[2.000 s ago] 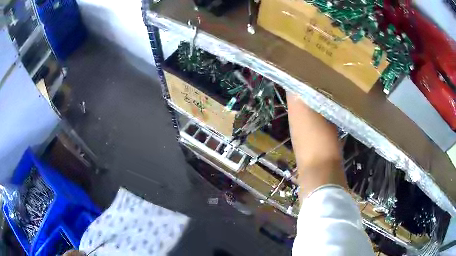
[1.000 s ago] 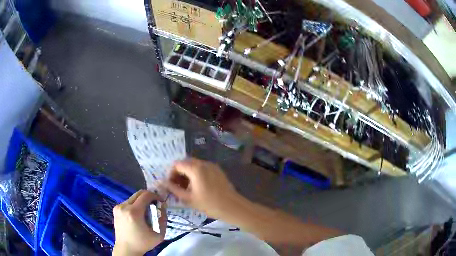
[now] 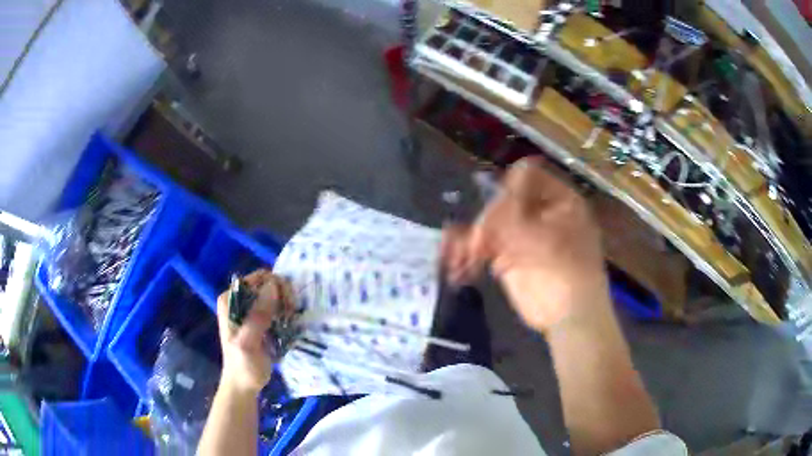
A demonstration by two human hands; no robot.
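My left hand (image 3: 256,325) is closed around a small dark circuit board (image 3: 239,301) at the lower left. Thin leads (image 3: 374,363) with dark ends stretch rightward from it. A large white adhesive sheet (image 3: 361,280) with blue print hangs beside and behind the leads, its left edge at my left hand. My right hand (image 3: 525,240) is blurred, raised near the sheet's upper right edge. I cannot tell whether its fingers hold anything or touch the sheet.
Blue plastic bins (image 3: 133,329) with cables and clear bags stand at the left. At the upper right, shelving holds a white divided tray (image 3: 476,64), cartons (image 3: 659,200) and wires. A blue container (image 3: 637,301) lies low beneath the shelf. Grey floor (image 3: 303,98) shows between.
My right hand has come down from the shelf to my left hand, then moved away to the right. The sheet now spreads wider, and the board shows in my left hand.
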